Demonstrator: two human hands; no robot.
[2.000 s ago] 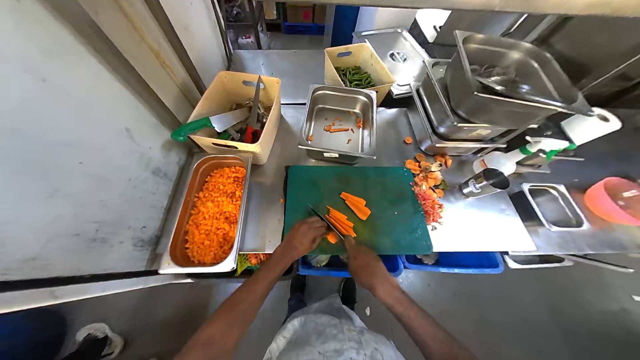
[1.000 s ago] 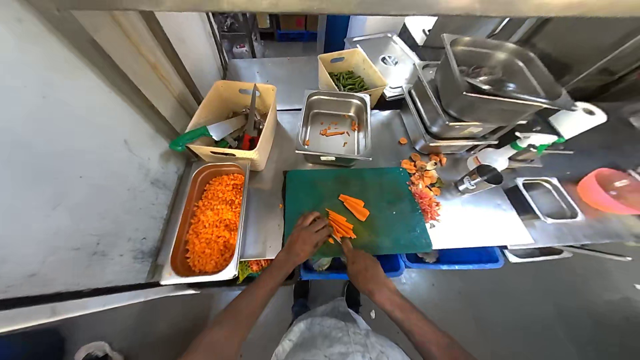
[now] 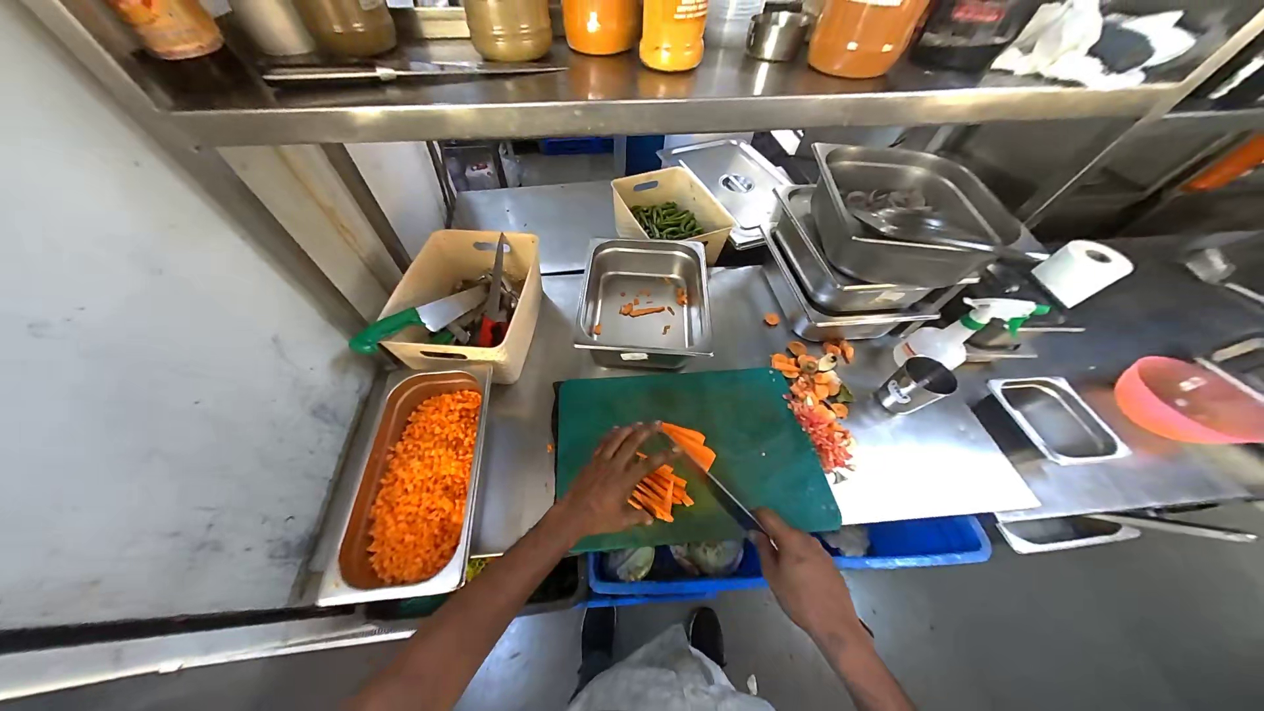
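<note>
My right hand (image 3: pixel 795 563) grips a kitchen knife (image 3: pixel 729 502), its blade pointing up and left over a green cutting board (image 3: pixel 760 420). My left hand (image 3: pixel 617 479) lies spread beside the carrot pieces, fingers reaching toward the blade tip; whether it grips any is unclear. Cut carrot sticks (image 3: pixel 662 494) form a small pile between the hands. Flat carrot slices (image 3: pixel 691 444) lie just above the pile, near the knife tip. A steel pan (image 3: pixel 479 474) of diced carrot stands to the left. Behind the board, another steel pan (image 3: pixel 647 267) holds a few carrot scraps.
Vegetable trimmings (image 3: pixel 815 405) lie at the board's right edge, near a steel cup (image 3: pixel 915 385). A cream bin (image 3: pixel 459 296) with knives stands back left, a bin of green chillies (image 3: pixel 671 188) behind. Steel pans (image 3: pixel 889 237) are stacked back right. A shelf (image 3: pixel 632 117) with jars crosses above.
The knife has swung away from the stick pile, its handle now lower right. My left hand has moved up toward the flat slices. The view has tilted up, showing the shelf.
</note>
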